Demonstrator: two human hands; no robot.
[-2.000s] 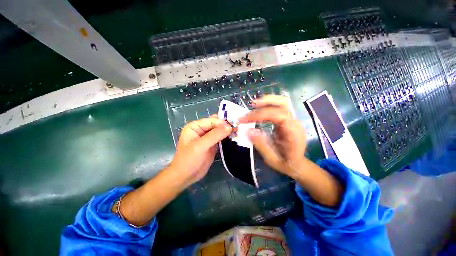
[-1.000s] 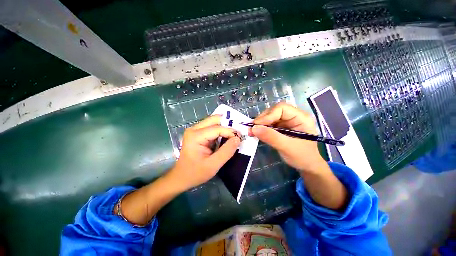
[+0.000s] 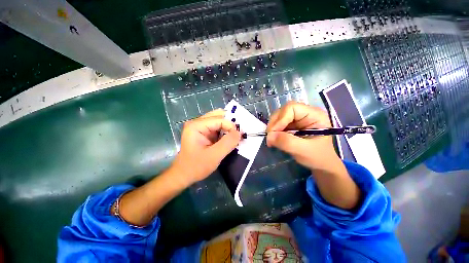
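My left hand (image 3: pixel 205 144) pinches a tiny dark component (image 3: pixel 244 135) between thumb and forefinger and also holds the white adhesive sheet (image 3: pixel 249 122). The sheet's large black block hangs below and its lower end curls; small dark marks show on the white upper part. My right hand (image 3: pixel 301 134) holds dark tweezers (image 3: pixel 329 131) almost level, handle to the right. Their tip is at the component by my left fingertips; whether it touches is too small to tell. The working blister tray (image 3: pixel 193 105) lies beneath my hands, with dark components in its far rows.
Spare adhesive sheets (image 3: pixel 360 141) lie right of my right hand. A full tray of dark components (image 3: pixel 409 97) lies farther right. A white rail (image 3: pixel 319 33) crosses behind, with loose parts on it and an upper tray (image 3: pixel 216 23) beyond. A pale post (image 3: pixel 77 38) stands at left.
Two seconds ago no tweezers were clearly visible in my right hand; one second ago their tip was over the sheet. Now it is at my left fingertips, and the handle is more level.
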